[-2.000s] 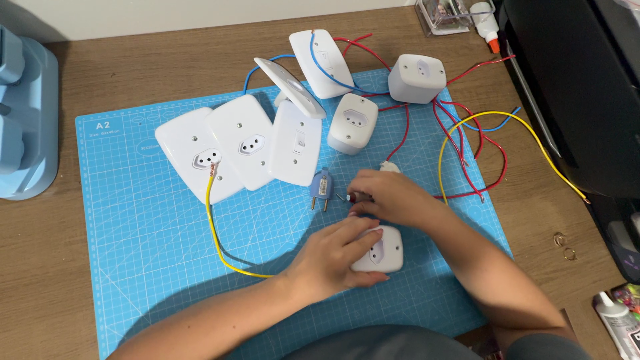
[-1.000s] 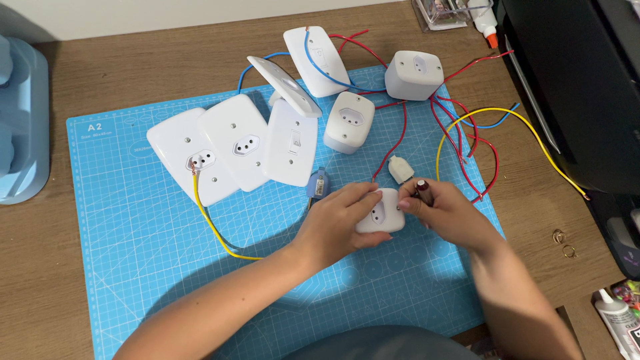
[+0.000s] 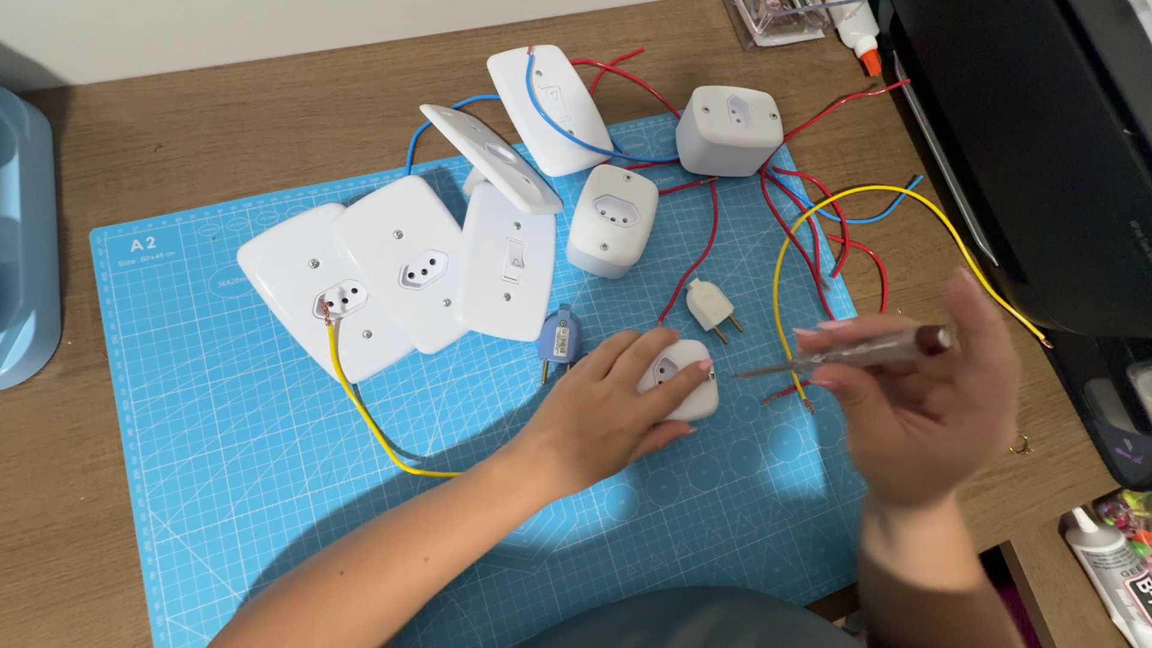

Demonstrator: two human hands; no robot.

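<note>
My left hand [image 3: 621, 405] grips a small white surface-mount socket box [image 3: 699, 405] against the blue cutting mat [image 3: 270, 540]. My right hand [image 3: 927, 396] holds a screwdriver [image 3: 864, 351] between thumb and fingers, its tip pointing at the screw on the box's right edge, a little apart from it. A blue plug [image 3: 560, 337] lies left of the box, and a white plug [image 3: 711, 305] lies above it. Two socket plates overlap at the left, with a switch plate [image 3: 510, 270] beside them and another white plate [image 3: 495, 160] tilted over it. A yellow wire's bare end touches the leftmost socket plate [image 3: 297, 243].
Farther back stand two more white socket boxes [image 3: 615, 216] [image 3: 731, 130] and a blank-sided switch plate [image 3: 549, 112]. Red, blue and yellow wires [image 3: 778, 297] curl at the right. A black machine [image 3: 1035, 162] borders the right, a blue container [image 3: 27, 234] the left. A glue tube [image 3: 1107, 567] lies lower right.
My right hand has moved away to the right from the socket box, with the screwdriver now in plain view. My left hand stays on the box. The white plug was partly hidden two seconds ago.
</note>
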